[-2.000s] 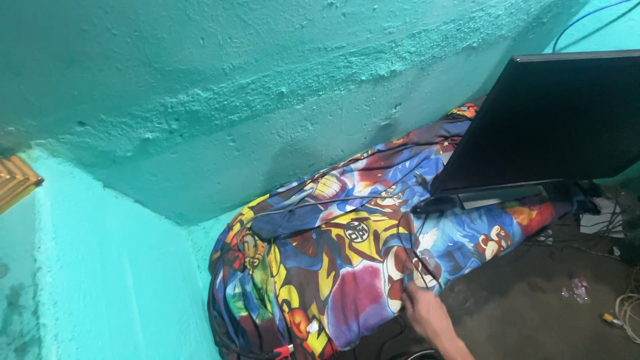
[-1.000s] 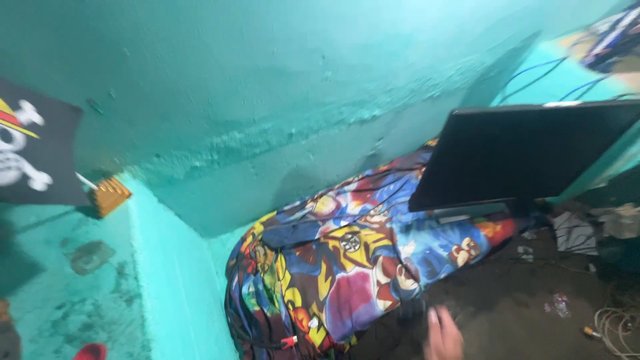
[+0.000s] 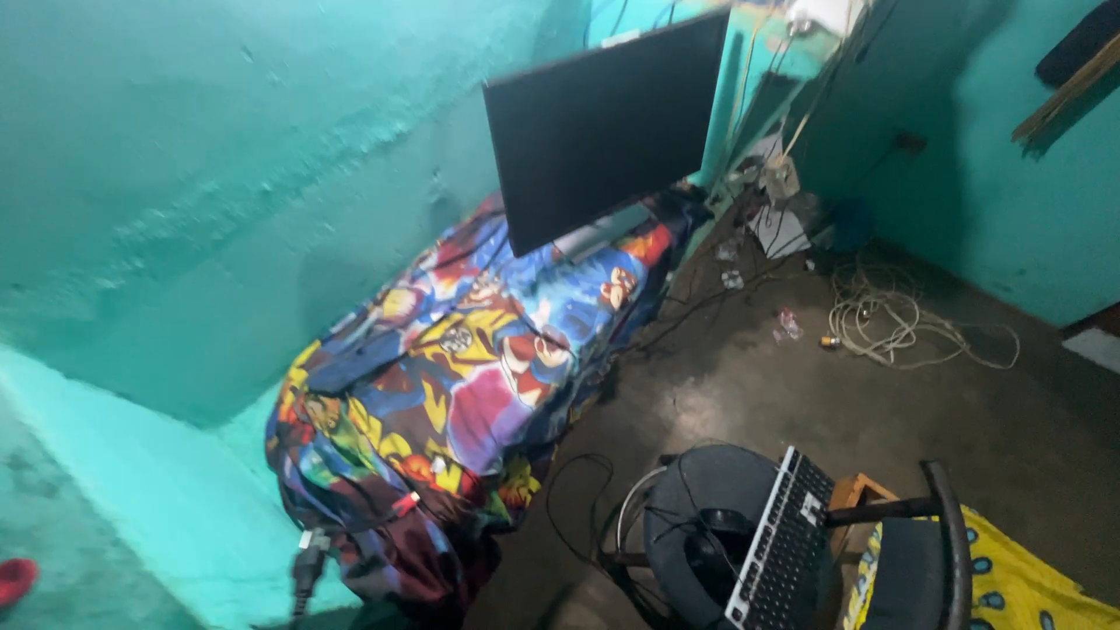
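Observation:
Neither of my hands shows in the head view now. A black flat-screen monitor (image 3: 612,131) stands at the far end of a long surface draped with a colourful cartoon-print cloth (image 3: 490,411). Thin dark cables run over the cloth, and a black power cable connector (image 3: 308,560) hangs by its near left corner. At the lower right, a computer keyboard (image 3: 783,534) lies tilted across a round black stool seat (image 3: 700,490), with a dark object, perhaps a mouse or headphones, beside it.
A coil of pale cable (image 3: 884,319) lies on the dark floor near the right wall. Paper (image 3: 779,232) and small litter lie behind the monitor's right side. A dark chair frame (image 3: 949,542) and a yellow patterned cloth (image 3: 1024,577) are at the lower right. Teal walls enclose the corner.
The hand seen at the near edge of the printed cloth has left the view. The view has swung right and down, bringing in the stool, keyboard and chair.

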